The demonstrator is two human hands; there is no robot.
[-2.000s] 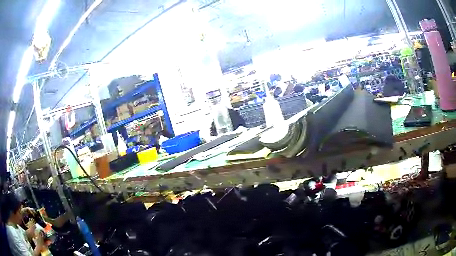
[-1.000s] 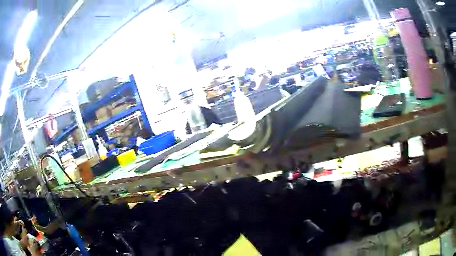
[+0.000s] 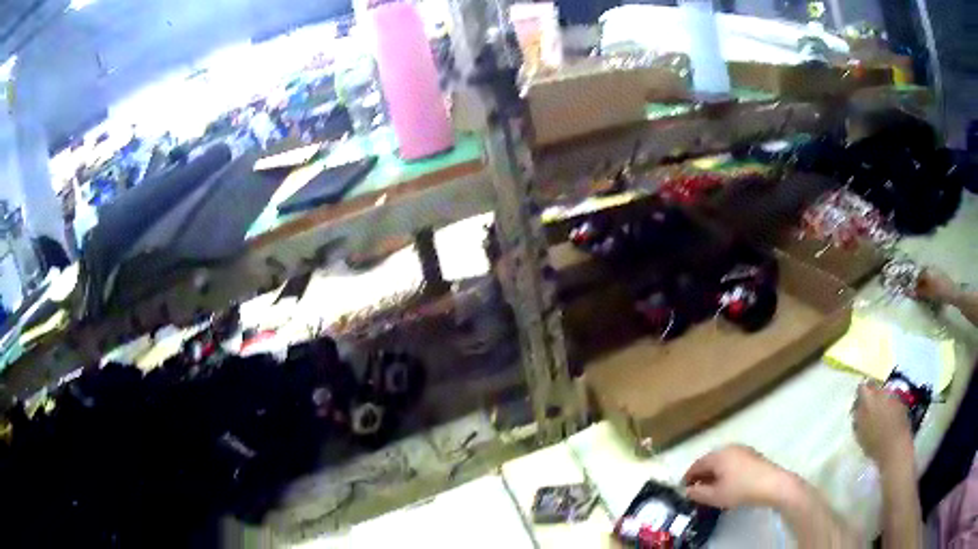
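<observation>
A black unit with red and white patches (image 3: 660, 517) lies at the bottom of the view on the white bench. A bare hand, which I take as my right hand (image 3: 745, 479), reaches in from the lower right, its fingertips gripping the unit's upper right edge. The unit's lower part is cut off by the picture's edge, and blur hides its details. My left hand is not in view. A small grey speckled block (image 3: 565, 502) lies just left of the unit.
A brown cardboard tray (image 3: 686, 402) holds black-and-red units beside a slotted metal post (image 3: 525, 236). At right, a person in pink holds another unit (image 3: 906, 399) near a yellow sheet (image 3: 855, 349). Another hand (image 3: 942, 287) is near wires. Wheeled chassis (image 3: 370, 402) are left.
The view has swung right and down. The pink bottle and grey sheets have shifted left in the picture; the post, tray, hands and held units have come into view.
</observation>
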